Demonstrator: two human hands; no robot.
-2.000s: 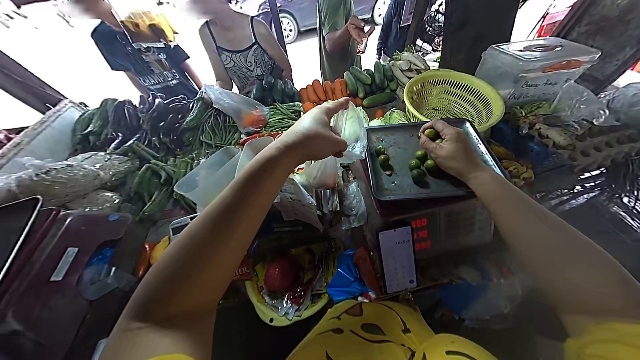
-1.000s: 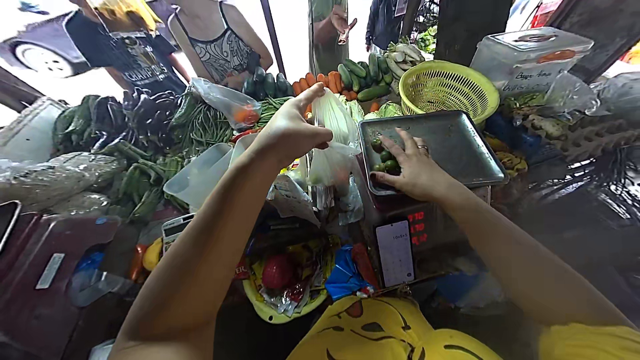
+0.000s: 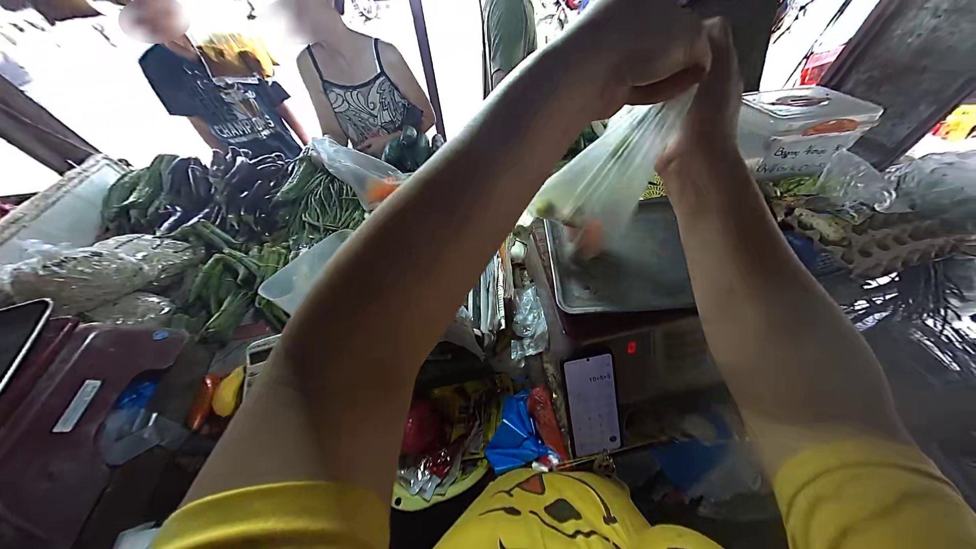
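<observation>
A translucent plastic bag (image 3: 621,168) with orange and pale green produce in it hangs from my two hands at the upper right. My left hand (image 3: 659,57) and my right hand (image 3: 709,99) meet at its gathered top, closed on the plastic; their finger details are blurred. Below the bag lies the metal tray (image 3: 633,286) of a weighing scale (image 3: 648,351) with a red lit display. A phone (image 3: 592,404) showing a calculator leans in front of the scale.
Eggplants (image 3: 236,183), string beans (image 3: 320,198) and green leaves are heaped at the left. A clear lidded container (image 3: 808,126) stands at the right, near egg trays (image 3: 892,236). A yellow basket (image 3: 442,496) sits near my lap. Two people stand across the stall.
My right hand was over small green fruits on the tray; it has risen to join my left hand. Both hands now hold up the filled bag, and no green fruits show on the tray.
</observation>
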